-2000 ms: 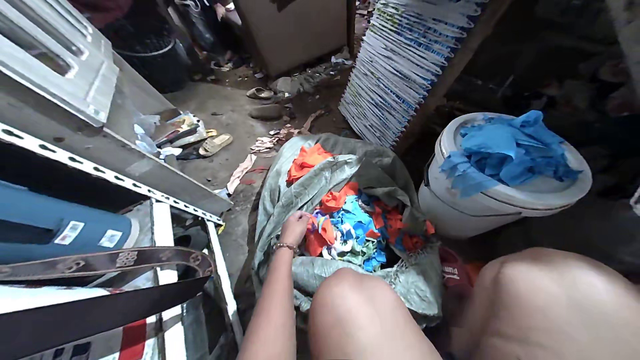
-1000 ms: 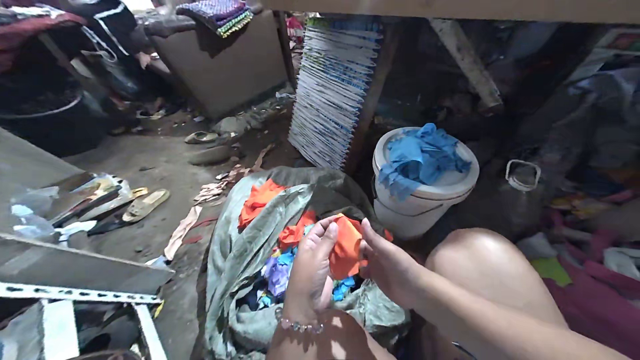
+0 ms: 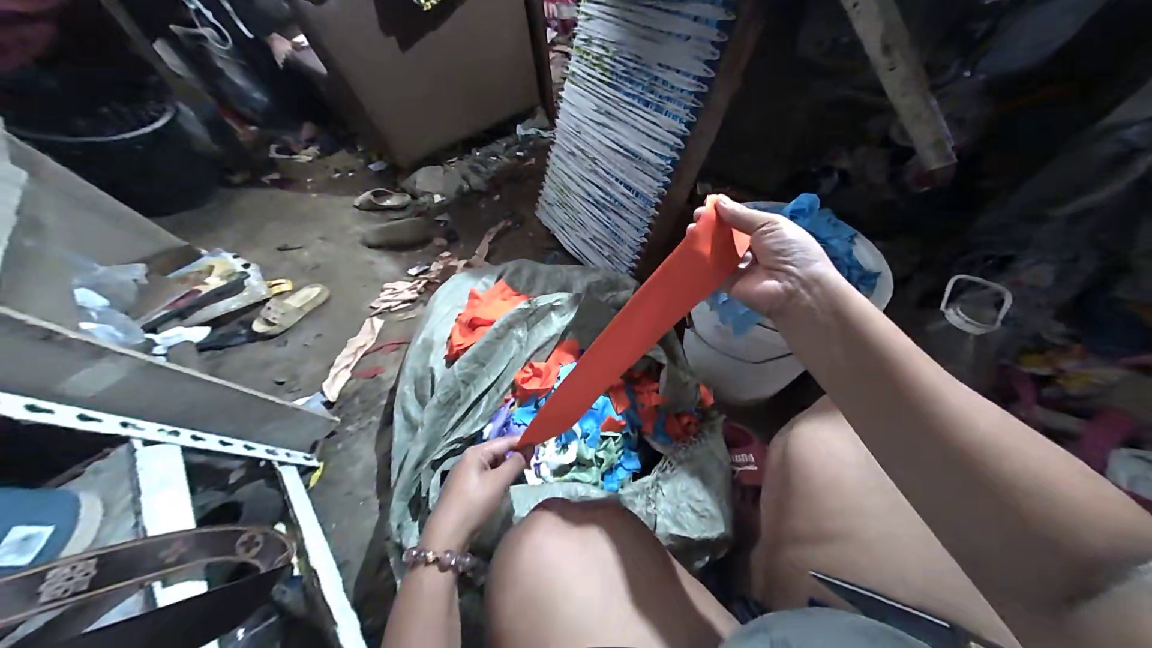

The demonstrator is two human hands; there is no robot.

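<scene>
A long orange-red fabric strip (image 3: 630, 337) is stretched diagonally between my two hands. My left hand (image 3: 481, 481), with a beaded bracelet at the wrist, pinches its lower end over the sack. Farther up and to the right, my right hand (image 3: 774, 256) grips the other end near the bucket. Beneath the strip lies an open grey-green woven sack (image 3: 432, 396), with a heap of blue, white, green, purple and orange fabric scraps (image 3: 585, 450) inside. One orange bunch of cloth (image 3: 481, 315) rests on the sack's left fold. Something dark and pointed (image 3: 886, 598), perhaps a blade, lies by my right thigh.
Behind my right hand stands a white bucket (image 3: 733, 360) with blue cloth (image 3: 828, 238) on top. A white-and-blue woven panel (image 3: 630, 126) leans beyond the sack. At left are a perforated metal bar (image 3: 162, 432), a patterned strap (image 3: 135, 567) and a slipper (image 3: 291, 309) on the floor.
A second ago both hands were close together on bunched orange cloth; they have moved apart, the right one up and rightward, and the cloth is now drawn out into a long strip.
</scene>
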